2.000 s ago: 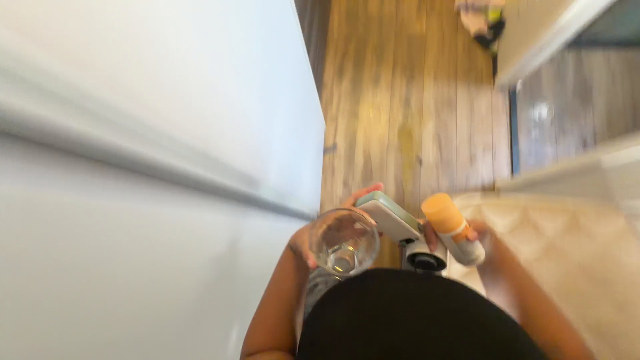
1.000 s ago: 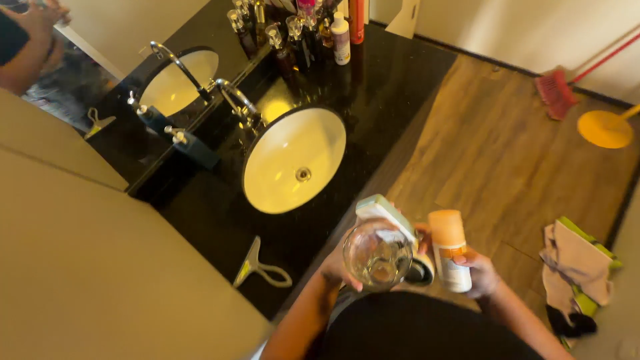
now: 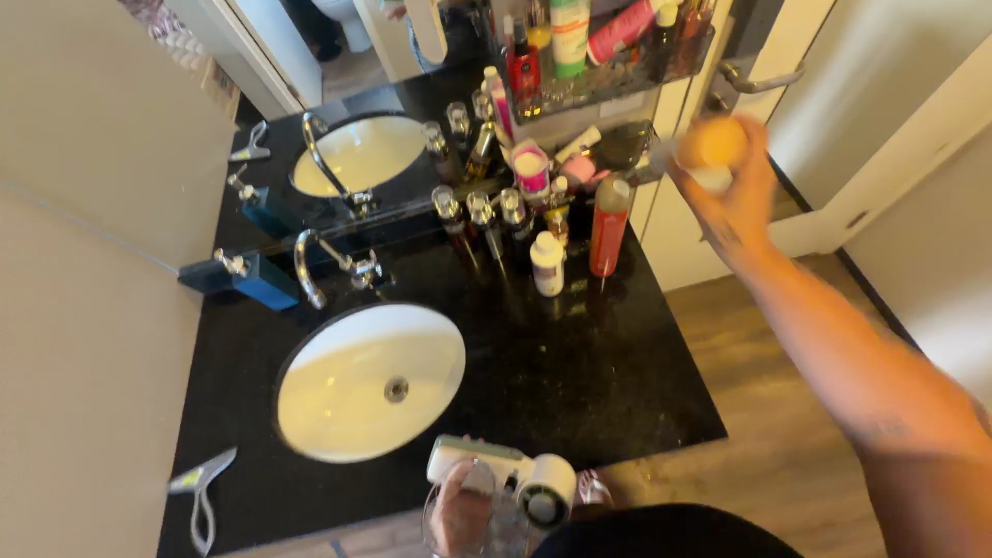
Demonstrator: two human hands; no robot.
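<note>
My right hand [image 3: 732, 182] is raised beside the glass shelf, closed around a white bottle with an orange cap [image 3: 717, 143]; both are blurred. Low in the view, at the counter's front edge, my left hand [image 3: 463, 508] holds a clear glass [image 3: 442, 519], a small white handheld fan [image 3: 546, 492] and a pale flat item [image 3: 473, 457] that may be a phone or case. How its fingers share these things is partly hidden by the glass. The oval sink [image 3: 372, 384] lies just beyond the left hand.
The black counter [image 3: 558, 372] bears a curved faucet [image 3: 310, 271], a blue soap dispenser [image 3: 263, 279], a squeegee [image 3: 201, 496], a white bottle [image 3: 547, 263], a red spray bottle [image 3: 609, 229] and several perfume bottles. A crowded glass shelf [image 3: 612, 93] hangs beside the mirror; a door handle [image 3: 763, 77] is at right.
My right hand has risen from beside the left hand toward the shelf with the orange-capped bottle. The left hand still holds the glass and fan. The view has swung to the counter.
</note>
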